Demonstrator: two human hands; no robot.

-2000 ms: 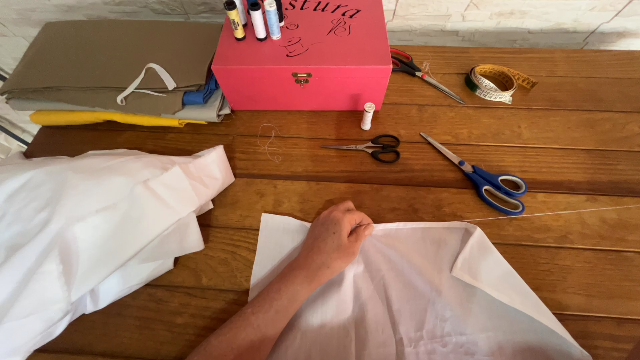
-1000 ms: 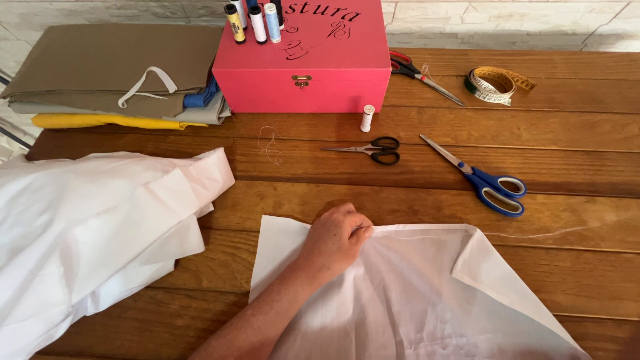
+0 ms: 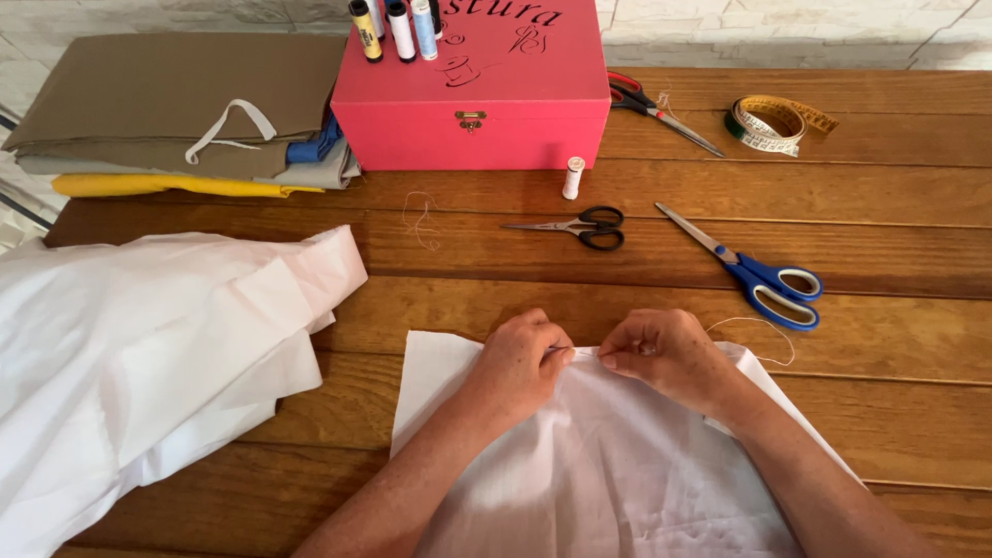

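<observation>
My left hand (image 3: 527, 356) pinches the folded top edge of a white cloth (image 3: 589, 457) that lies over the front of the table. Just to its right, my right hand (image 3: 659, 353) has thumb and forefinger closed on a thin, needle-like item at the same edge; fine detail there is too small to make out. A loose white thread (image 3: 783, 333) curves out beyond my right hand. Above the hands lie small black-handled scissors (image 3: 589, 227) and, farther right, blue-handled scissors (image 3: 767, 283). A white thread spool (image 3: 573, 178) stands behind the small scissors.
A pink wooden box (image 3: 465, 136) carries several thread spools. Folded fabrics (image 3: 178, 93) are stacked left of it, with bunched white cloth (image 3: 155, 349) nearer me. Red-and-black scissors (image 3: 659, 112) and a coiled tape measure (image 3: 767, 128) lie at the back right. A thread scrap (image 3: 421, 221) rests mid-table.
My right hand has come into view and is at the cloth's edge beside my left hand. The thread, stretched out to the right before, now curves close to the right hand.
</observation>
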